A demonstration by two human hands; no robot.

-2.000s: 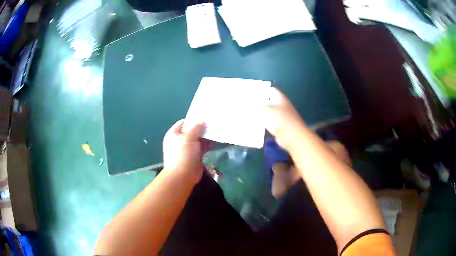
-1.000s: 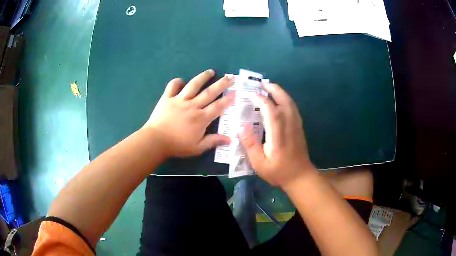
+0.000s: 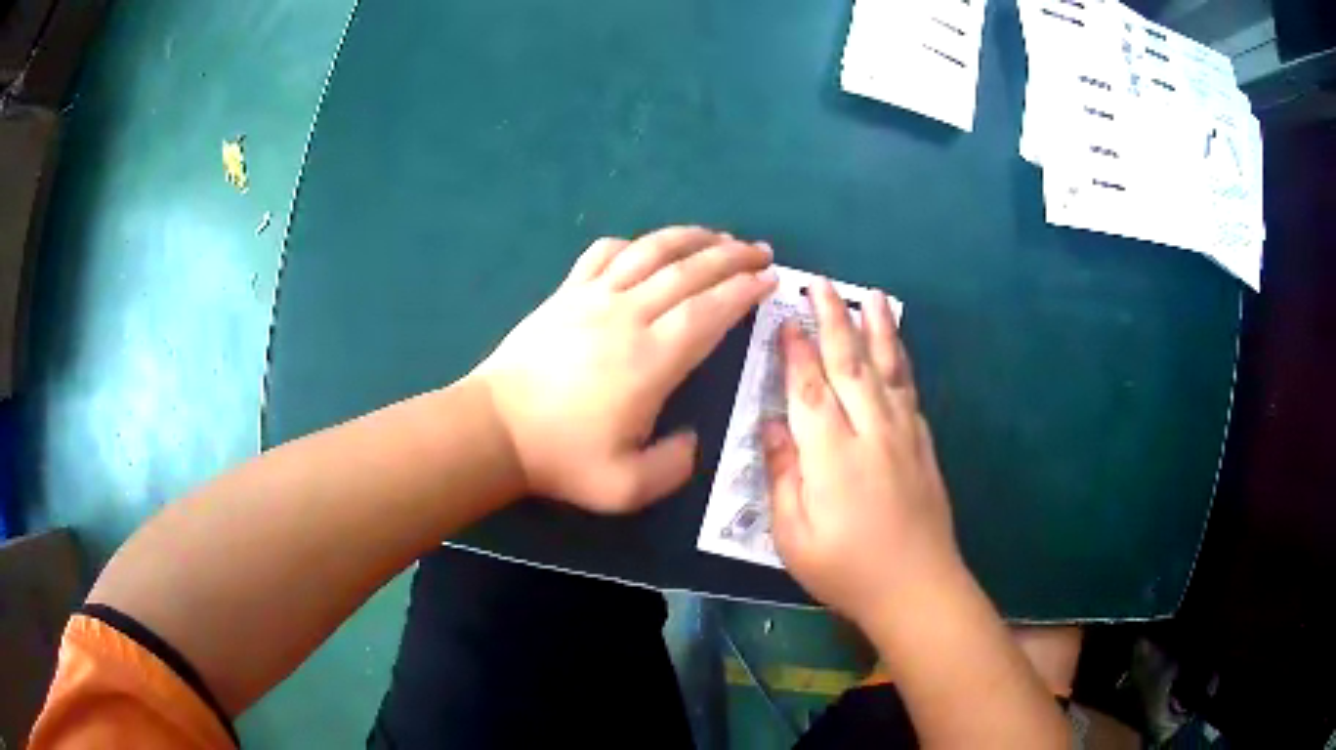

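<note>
A folded leaflet (image 3: 750,425), a narrow white printed strip, lies flat on the dark green table (image 3: 484,176) near its front edge. My right hand (image 3: 865,454) lies palm down on the leaflet with its fingers spread, covering its right part. My left hand (image 3: 623,366) is palm down at the leaflet's left side; its fingertips reach the leaflet's top left corner and its thumb is apart from it. My left hand holds nothing.
A pile of folded leaflets (image 3: 916,56) lies at the table's far side. A wider stack of unfolded sheets (image 3: 1150,139) lies to its right at the far right edge. Green floor shows at the left. Part of a brown carton (image 3: 1099,728) shows at the lower right.
The white sheet held up in both hands earlier is now a single narrow strip flat on the table. Since one second ago its panels have come together and my left hand has moved off its face.
</note>
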